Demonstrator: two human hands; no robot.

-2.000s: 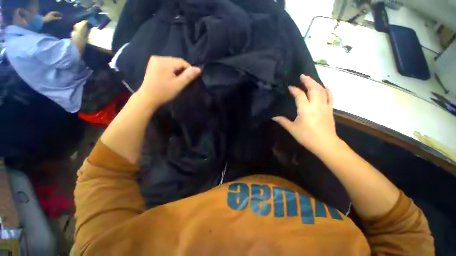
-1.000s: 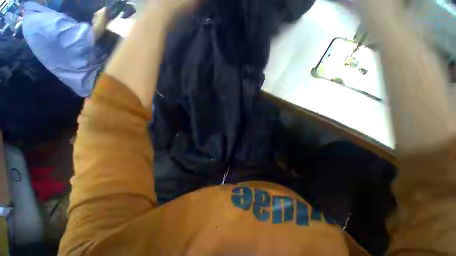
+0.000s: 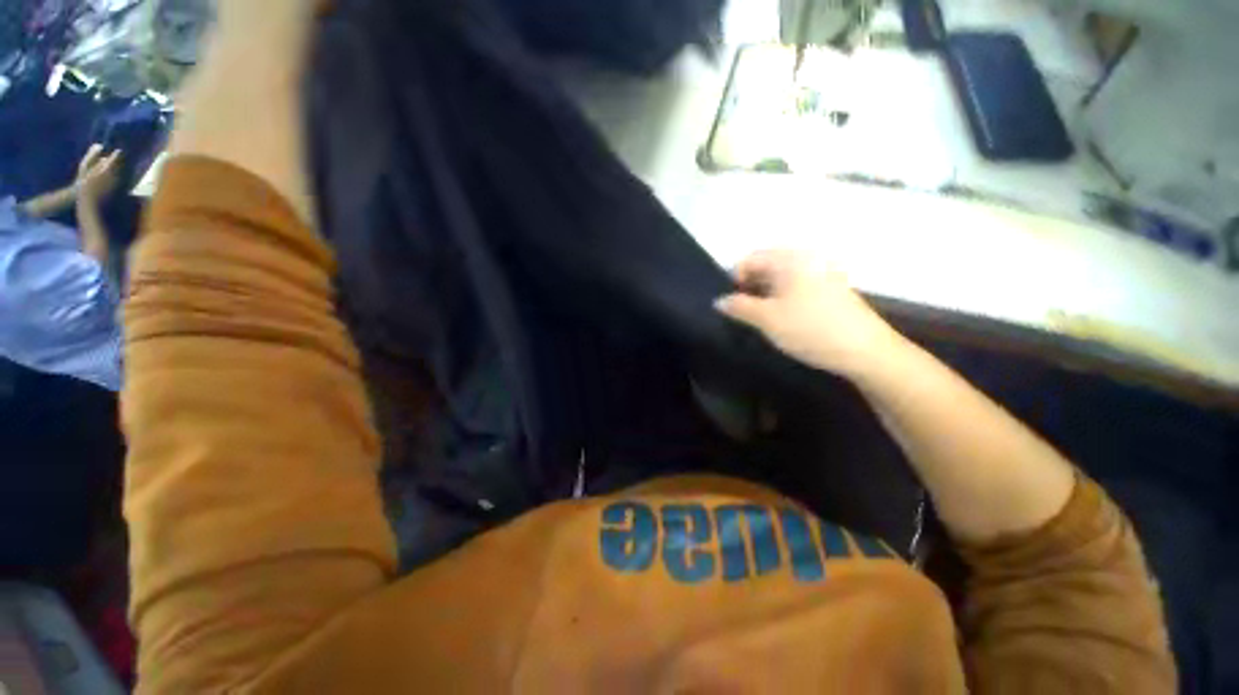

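A dark garment hangs from the machine table down over my lap, pulled into long folds. My right hand pinches the garment's right edge between thumb and fingers, near the front edge of the table. My left forearm reaches up to the top left of the picture. My left hand is cut off by the top edge, so its fingers and what they may hold do not show.
The white machine table lies ahead and right, with the presser foot area at the top. A black smartphone and thread snips lie at right. Another person's sleeve shows at left.
My right hand has come back from over the machine and now grips the garment edge. My left hand has gone up out of view. The garment is spread further right across my lap.
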